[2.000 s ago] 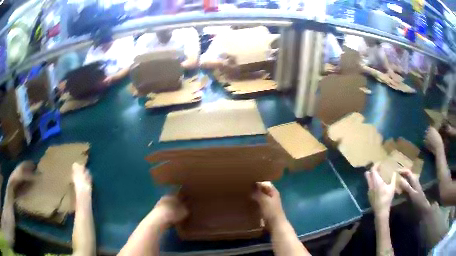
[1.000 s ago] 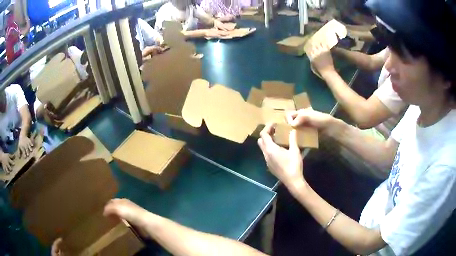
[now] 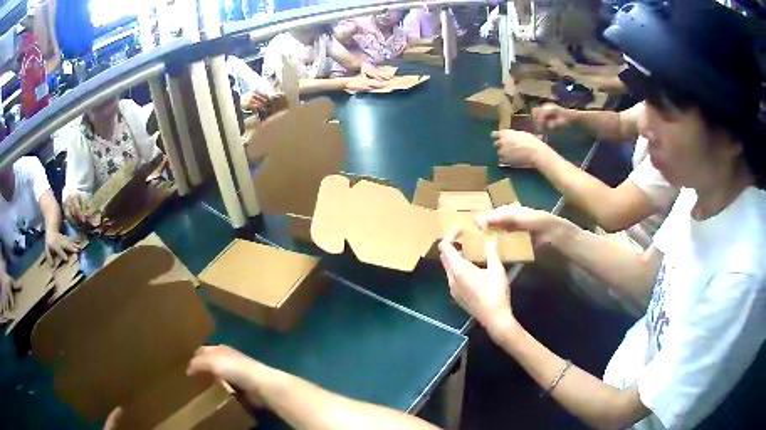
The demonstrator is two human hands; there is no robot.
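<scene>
A part-folded box (image 3: 124,323) of brown cardboard stands at the lower left, its large rounded lid panel up behind the tray. The tray is cut off by the bottom edge. My right hand (image 3: 225,369) grips the tray's right wall from above, fingers over its edge. Only a small bit of my left hand (image 3: 113,418) shows at the bottom edge, by the tray's left side; its grip is hidden.
A closed box (image 3: 259,273) sits on the green bench right of my work. A flat blank (image 3: 151,256) lies behind the lid. A neighbour at right folds another box (image 3: 474,206). Pale posts (image 3: 227,138) rise beyond; more workers sit opposite.
The view has turned right, so my box now lies at lower left. Its tray walls now stand up. My right hand remains at its right side. The neighbour's open box has shifted slightly.
</scene>
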